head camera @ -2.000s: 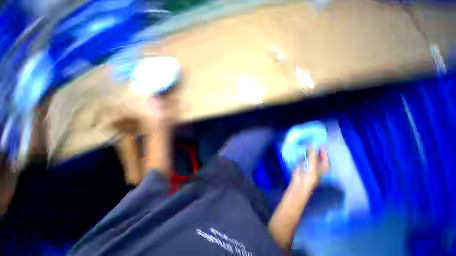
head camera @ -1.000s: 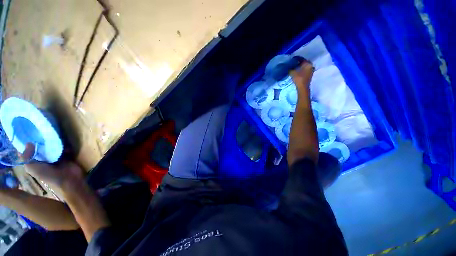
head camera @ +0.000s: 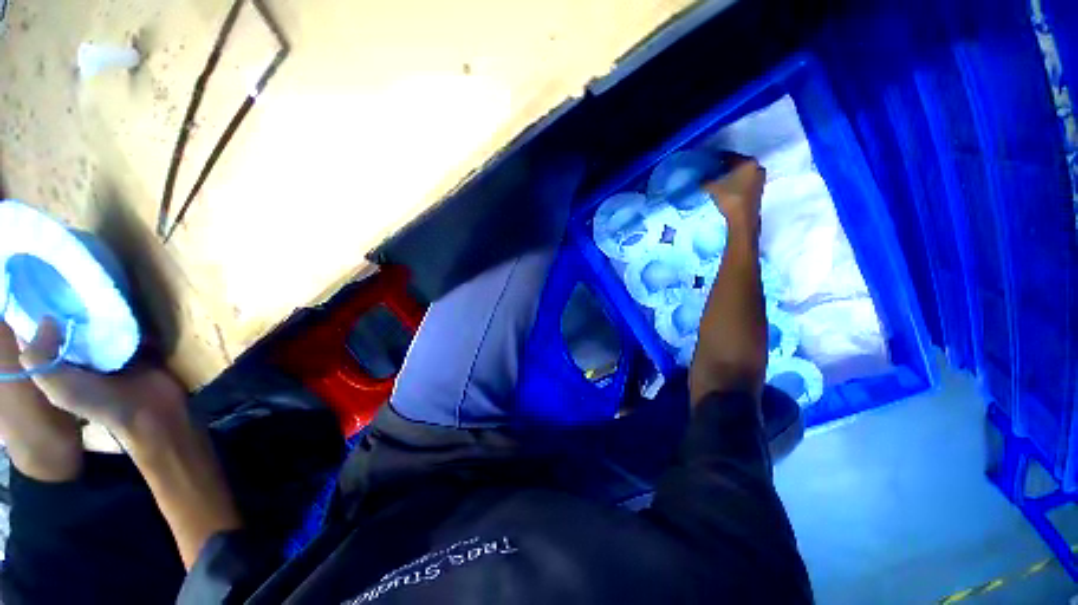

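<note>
My left hand (head camera: 89,384), at the left edge, holds a pale blue hat-shaped piece (head camera: 104,313) by its rim, hollow side showing. A thin pale cord loops by the fingers; the edge cuts off part of the piece. My right hand (head camera: 739,189) is over the lined blue tray (head camera: 904,319), at the rim of a hat-shaped piece (head camera: 680,177) at the far end of the rows. Its fingertips are in shadow, so whether they grip it is unclear. Several more pale blue pieces (head camera: 658,275) lie close together on the white liner (head camera: 816,254).
The tan board (head camera: 390,130) bears thin dark lines (head camera: 199,118) and a small white object (head camera: 109,59). Another person's arm (head camera: 36,431) is at the left edge. A red stool-like object (head camera: 343,366) is under the bench. Ribbed blue totes (head camera: 981,201) stand at right.
My right hand has moved from holding a piece beside the bench to the tray, then stayed there. The view has turned toward the tray. My left hand still holds a piece, now nearer the left edge.
</note>
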